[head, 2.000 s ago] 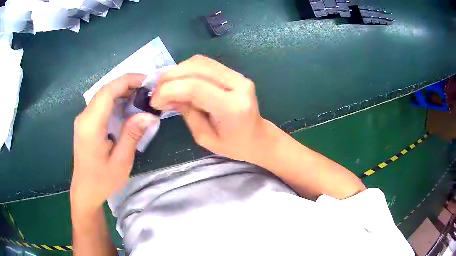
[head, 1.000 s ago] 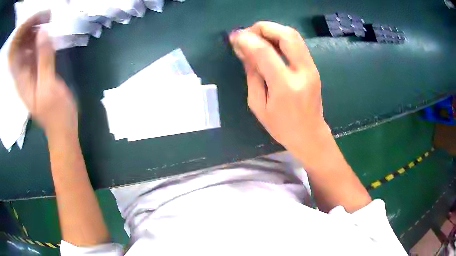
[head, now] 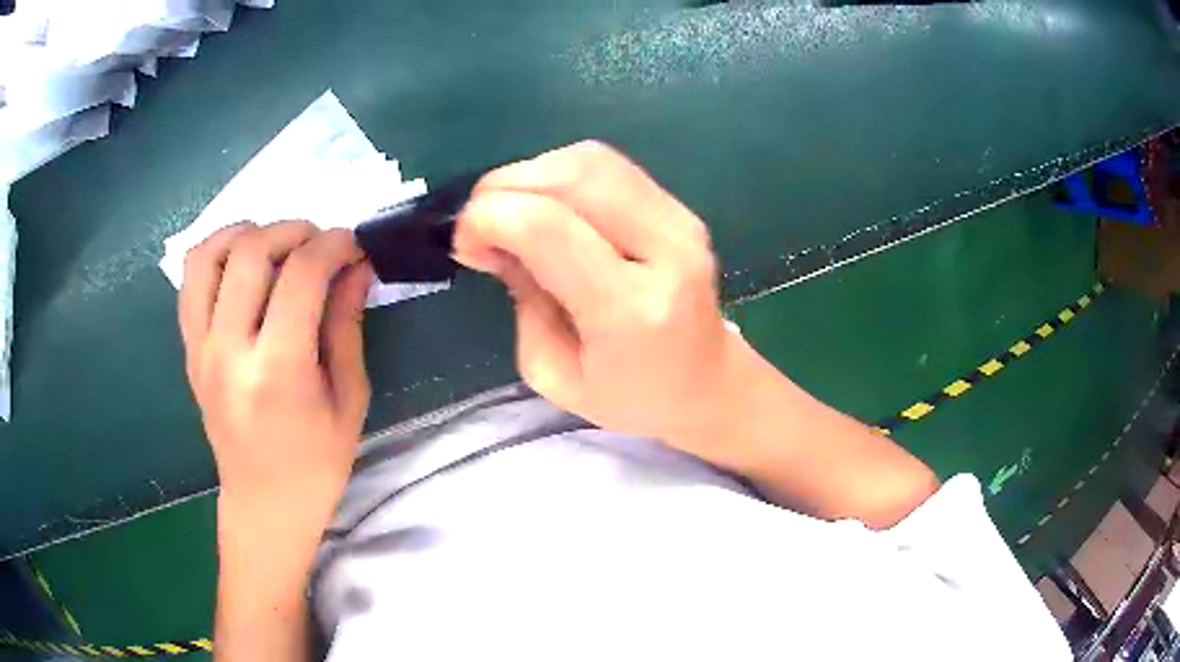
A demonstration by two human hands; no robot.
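Note:
A matt black unit [head: 412,239] is held over the right side of a stack of empty white bags [head: 304,175]. My right hand [head: 595,265] grips the unit's right end between thumb and fingers. My left hand [head: 278,317] lies over the lower left of the stack, its fingertips meeting the unit's left end. Its fingers are bent, and whether they pinch a bag edge or the unit is hidden. The unit is slightly blurred.
Filled white bags [head: 65,78] lie in an overlapping jagged row at the upper left. A white sheet or bag edge shows at the far left. Dark blocks are cut off at the top edge. Past the bench edge are a blue object [head: 1115,192] and striped floor tape [head: 990,375].
My left hand has come from the bag row at the far left to the stack. My right hand has brought a black unit from the upper middle to the stack. The view has shifted.

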